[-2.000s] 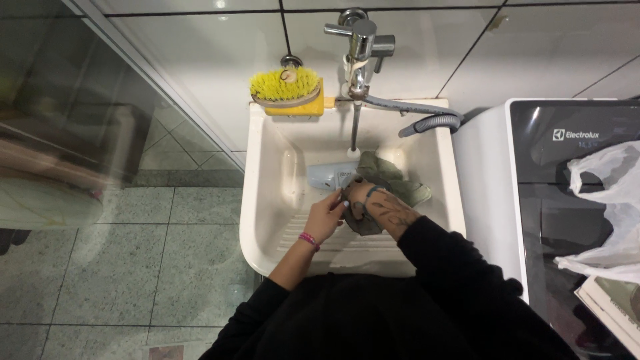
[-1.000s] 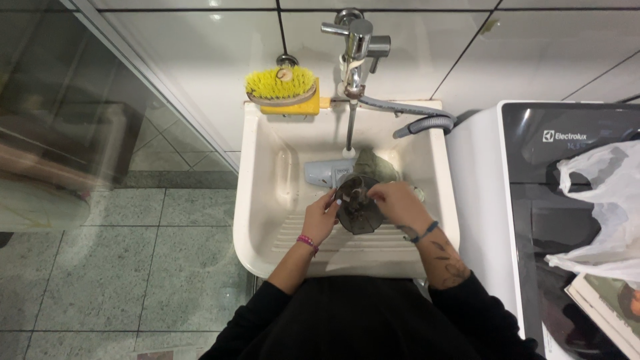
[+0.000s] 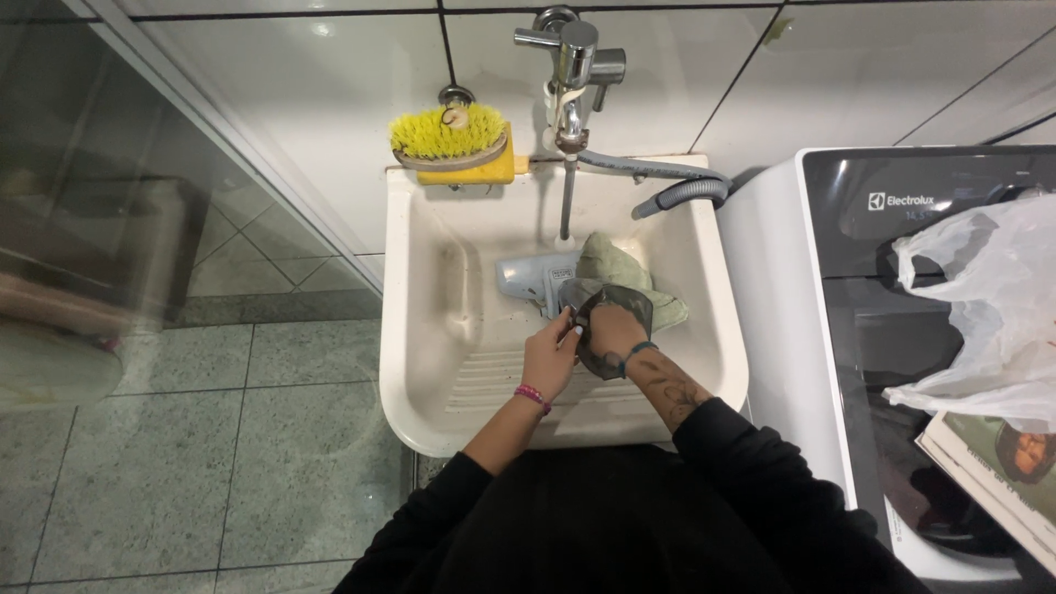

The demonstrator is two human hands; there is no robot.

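Note:
Over the ribbed part of a white laundry sink (image 3: 730, 330), a dark translucent cup-like container (image 3: 639, 304) is held between both hands. My left hand (image 3: 551, 355) grips its left rim with thumb and fingers. My right hand (image 3: 617, 334) reaches inside it; those fingertips are hidden, so I cannot tell whether they hold anything. Just beyond, a light grey-blue plastic part (image 3: 524, 276) bearing a label lies on the sink's floor. To its right rests a crumpled green cloth (image 3: 615, 262), partly behind the container.
A chrome faucet (image 3: 576, 62) with a thin spout pipe hangs over the sink. A yellow-bristled brush (image 3: 450, 136) sits on the back left rim, and a grey drain hose (image 3: 681, 196) hooks over the back right. At right stands an Electrolux washing machine (image 3: 850, 206) with a white plastic bag (image 3: 990, 313) and printed papers (image 3: 982, 478).
Two seconds ago both hands were close together over the cloth. By one second ago the dark container showed between them; since then my right hand has moved down into it.

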